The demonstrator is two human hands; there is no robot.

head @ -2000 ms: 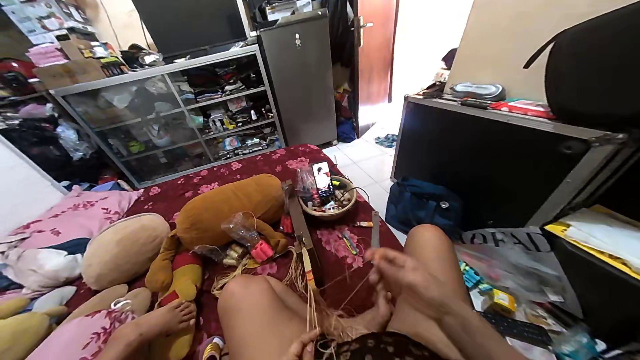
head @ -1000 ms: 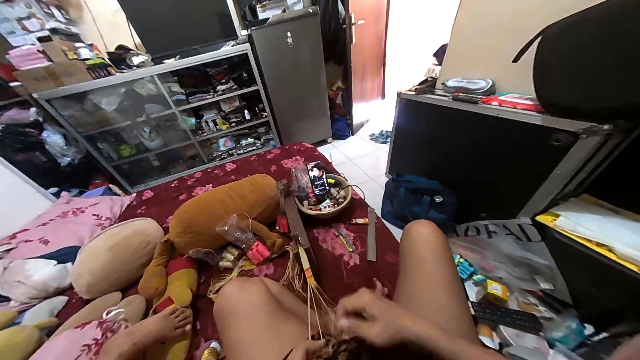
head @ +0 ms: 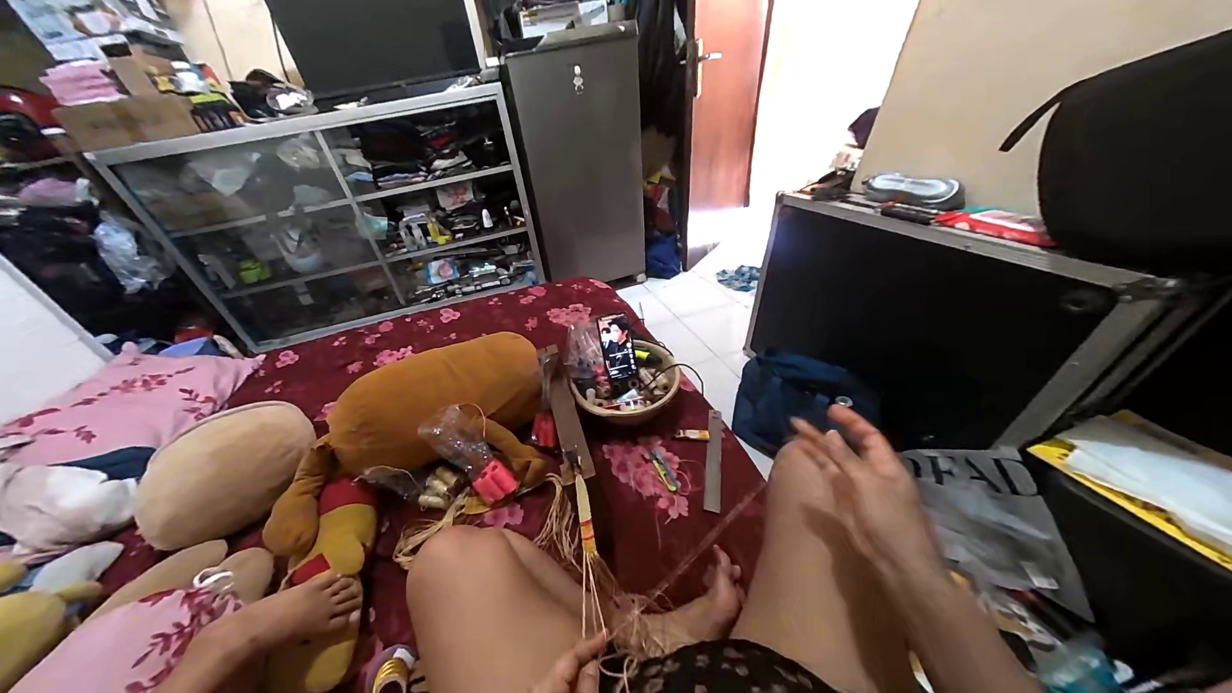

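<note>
Pale cords (head: pixel 593 597) run from a narrow woven band with yellow and orange parts (head: pixel 586 520) down to my lap. The band's far end meets a long wooden strip (head: pixel 568 419) on the bed. At the bottom edge my left hand (head: pixel 576 666) pinches the cords, partly cut off by the frame. My right hand (head: pixel 861 481) is raised above my right knee, fingers bent, and a thin reddish thread (head: pixel 707 539) stretches from my lap toward it. Whether the fingers grip that thread is too blurred to tell. Loose tangled fiber (head: pixel 635 626) lies by my foot.
A basket (head: pixel 626 416) of small items with a lit phone (head: pixel 618 348), a metal ruler (head: pixel 713 462) and a cutter knife (head: pixel 663 471) lie on the floral bedspread. Left are a brown plush toy (head: pixel 438 395) and pink spools (head: pixel 494 481). Another person's foot (head: pixel 327 602) rests at lower left.
My right hand has moved up and to the right, away from the cords near my lap where it was a second ago. My left hand stays low by the cords.
</note>
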